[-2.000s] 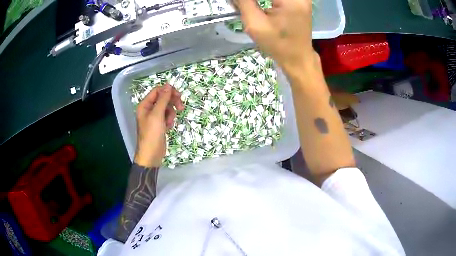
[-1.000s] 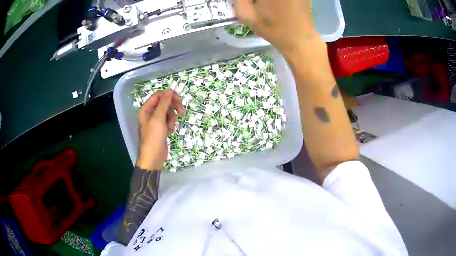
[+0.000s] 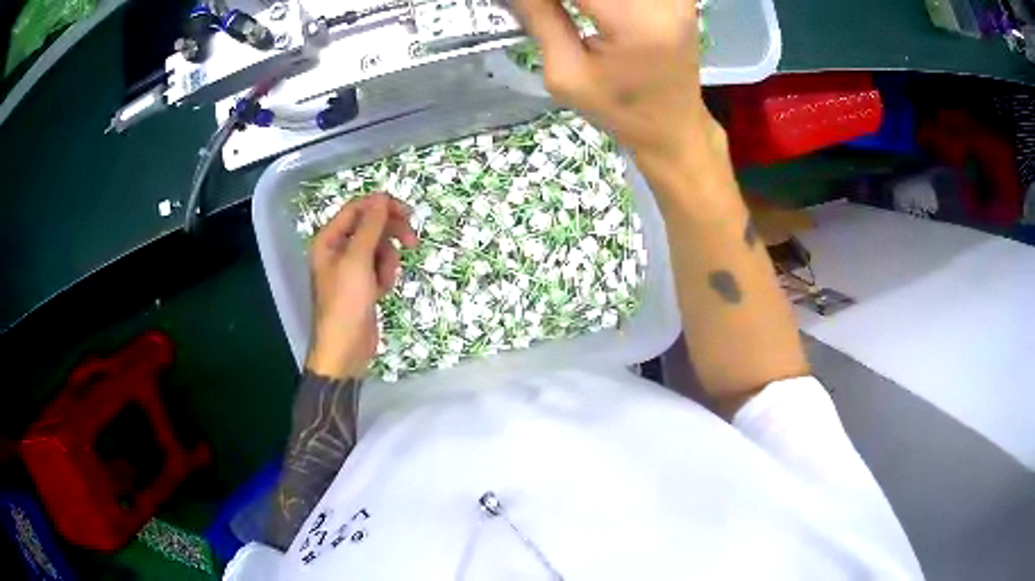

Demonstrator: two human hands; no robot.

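Note:
A translucent near tub (image 3: 662, 329) at my lap is full of small white-and-green workpieces (image 3: 511, 244). My left hand (image 3: 361, 255) is over the tub's left side, fingers curled and fingertips close together; whether it holds a piece cannot be told. My right hand (image 3: 619, 57) is at the top edge, partly cut off, at the right end of the silver assembly fixture (image 3: 454, 23). Its fingertips are hidden, so what it holds cannot be told. The far tub (image 3: 743, 51), behind my right hand, also holds pieces.
A silver pneumatic cylinder (image 3: 142, 108) and a dark hose (image 3: 204, 170) are left of the fixture. The dark green table (image 3: 102, 216) curves around. A red stool (image 3: 85, 454) is at lower left. A red bin (image 3: 811, 114) is at right. A green bag (image 3: 40, 28) lies upper left.
My right hand has shifted slightly at the fixture's right end. My left hand stays over the near tub. The whole view has tilted a little.

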